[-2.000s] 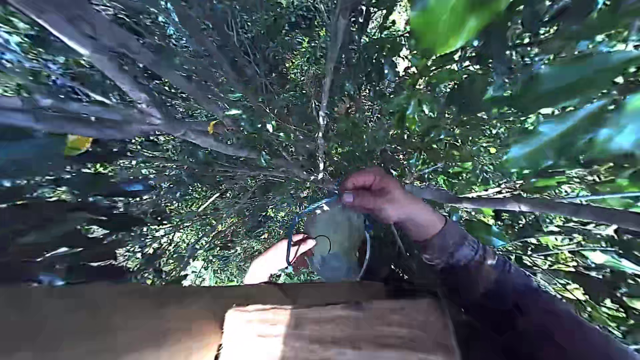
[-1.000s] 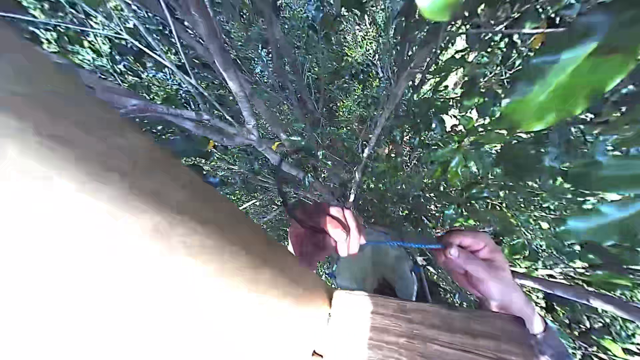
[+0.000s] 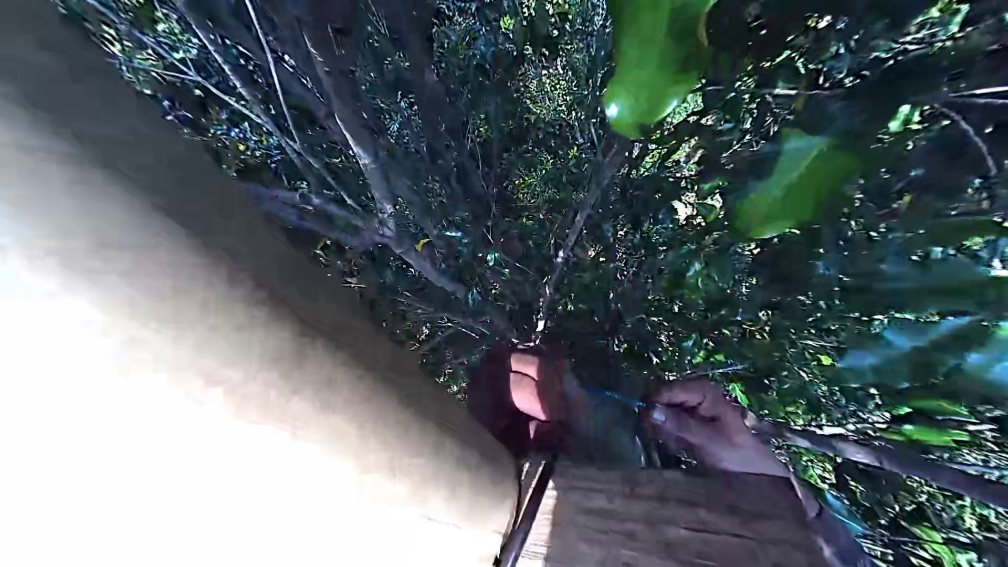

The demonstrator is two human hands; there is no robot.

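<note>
A thin blue cord (image 3: 618, 398) runs between my hands low in the middle of the view. My left hand (image 3: 524, 402) is curled around its left end, mostly in shadow, with sun on some of the fingers. On the right, my right hand (image 3: 697, 421) pinches the cord between thumb and fingers. Behind and below the cord is a dim, rounded pale object (image 3: 610, 441), too dark to name. A thin dark rod or strap (image 3: 529, 516) slants down from beneath my left hand.
A large pale beige surface, blurred and brightly lit (image 3: 236, 378), fills the left side. A piece of wood with visible grain (image 3: 677, 516) lies below my hands. Branches (image 3: 579, 224) and dense foliage spread beyond, with big green leaves (image 3: 654, 71) close at the upper right.
Two seconds ago my hands were at a looped cord over the pale object; the cord then stretched between them. The beige surface has come in at left as the view shifted.
</note>
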